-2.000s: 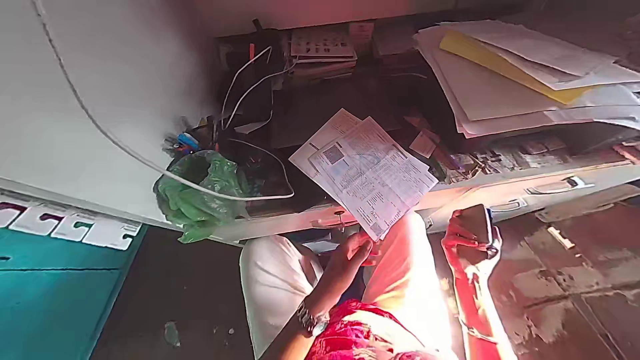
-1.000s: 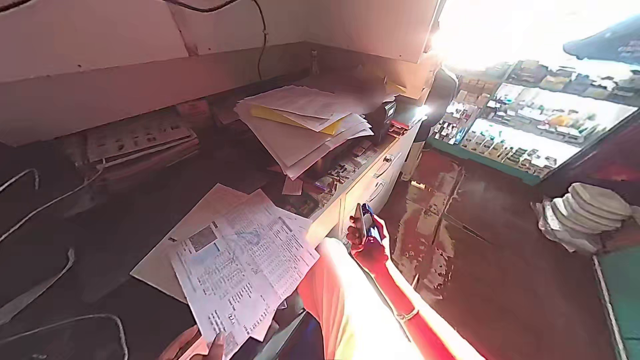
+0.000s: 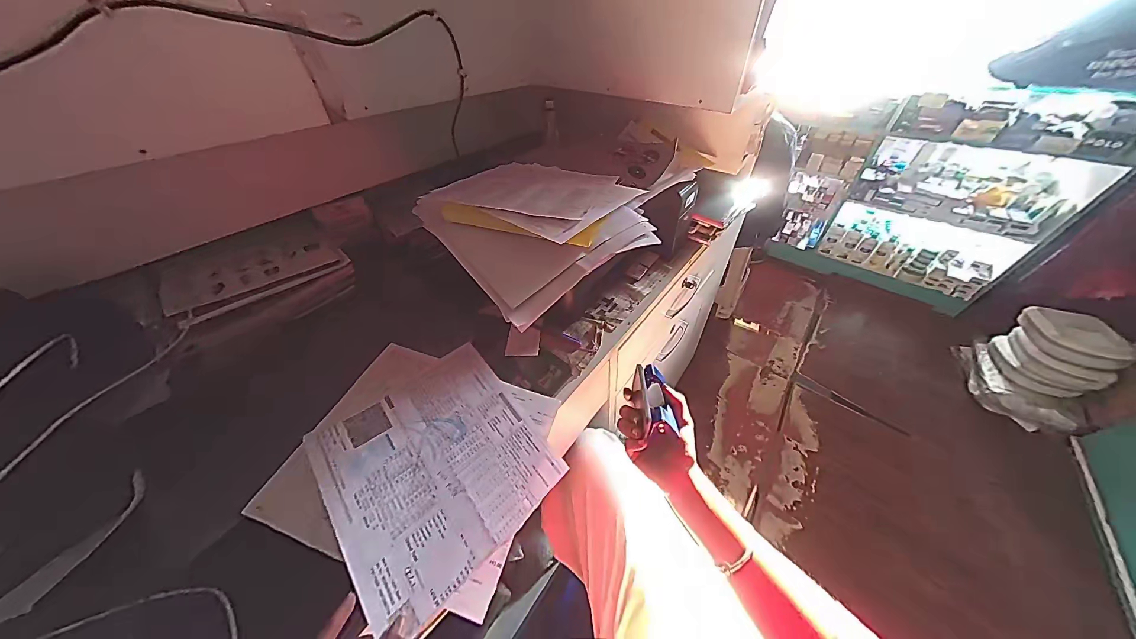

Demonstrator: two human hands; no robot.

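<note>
My right hand (image 3: 658, 444) is closed around a mobile phone (image 3: 641, 399), held upright beside my knee, in front of the drawers. Printed papers (image 3: 426, 479) fan out over the desk edge at lower centre; the top sheet bears print, a square code and a bluish stamp. Only some fingers of my left hand (image 3: 342, 617) show at the bottom edge, by the lower end of these papers; whether they grip the sheets is hidden. Behind the printed papers lies a pile of loose sheets (image 3: 532, 213) with a yellow one among them.
White cables (image 3: 98, 395) run over the dark desk at left, near a stack of booklets (image 3: 253, 275). Drawers with metal handles (image 3: 683, 297) front the desk. A lit glass display case (image 3: 941, 204) stands at back right. Stacked pale round items (image 3: 1052, 351) rest on the floor at right.
The view has swung far to the right since two seconds ago. My left hand, whole in the earliest frame, is now mostly out of view. My right hand still holds the phone.
</note>
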